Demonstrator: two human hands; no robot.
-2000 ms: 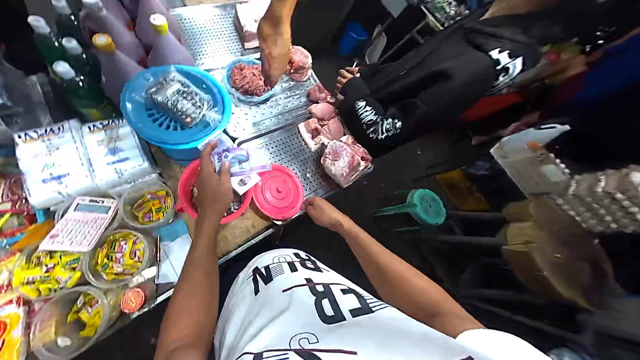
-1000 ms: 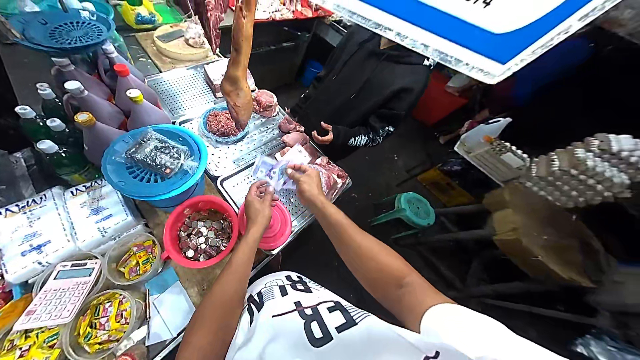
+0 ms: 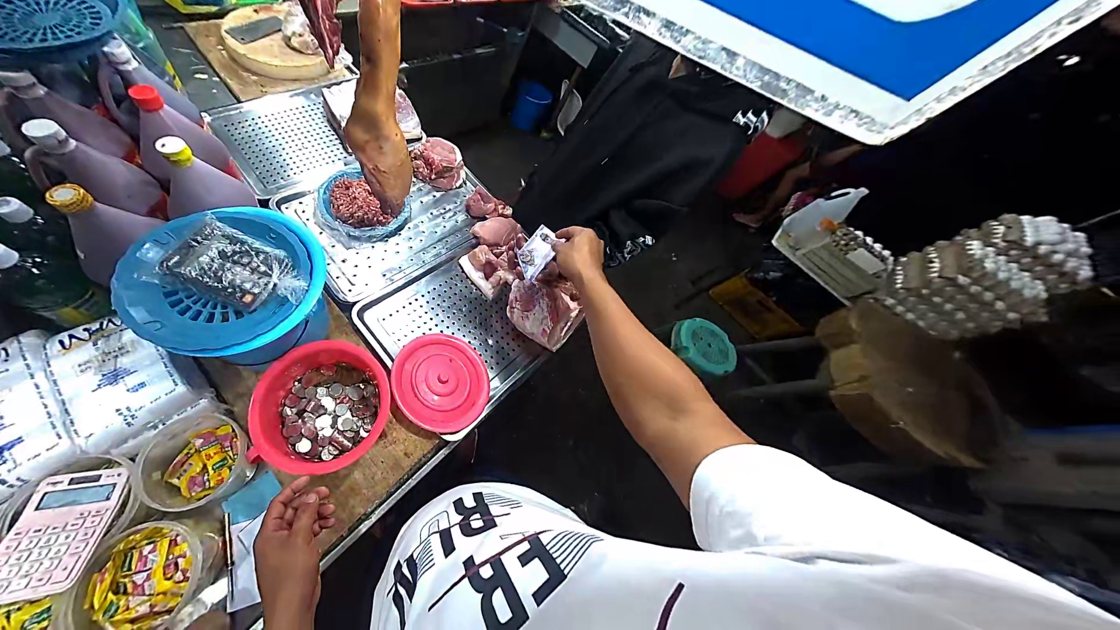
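My right hand (image 3: 579, 254) is stretched out over the meat cuts (image 3: 544, 311) at the end of a perforated metal tray (image 3: 437, 319), its fingers closed on folded paper banknotes (image 3: 538, 252). Low at the left, my left hand (image 3: 297, 516) is empty with its fingers loosely curled and apart, near the counter's edge. Just above it stands a red plastic bowl (image 3: 262, 429) of coins (image 3: 325, 420). A round red lid (image 3: 440, 382) lies beside the bowl, partly on the tray. Someone in a black hooded top (image 3: 647, 149) is beyond my right hand.
Blue plastic baskets (image 3: 306, 254) hold a plastic-wrapped item. Capped bottles (image 3: 197, 171), a pink calculator (image 3: 63, 529) and tubs of sachets (image 3: 201, 464) crowd the left. A pig's leg (image 3: 381, 131) hangs over minced meat (image 3: 354, 203). A sign (image 3: 875, 79) juts in overhead; a green stool (image 3: 703, 346) stands right.
My hands were together at the banknotes one second ago. The right has moved out over the meat with the notes; the left has let go and come down beside the coin bowl.
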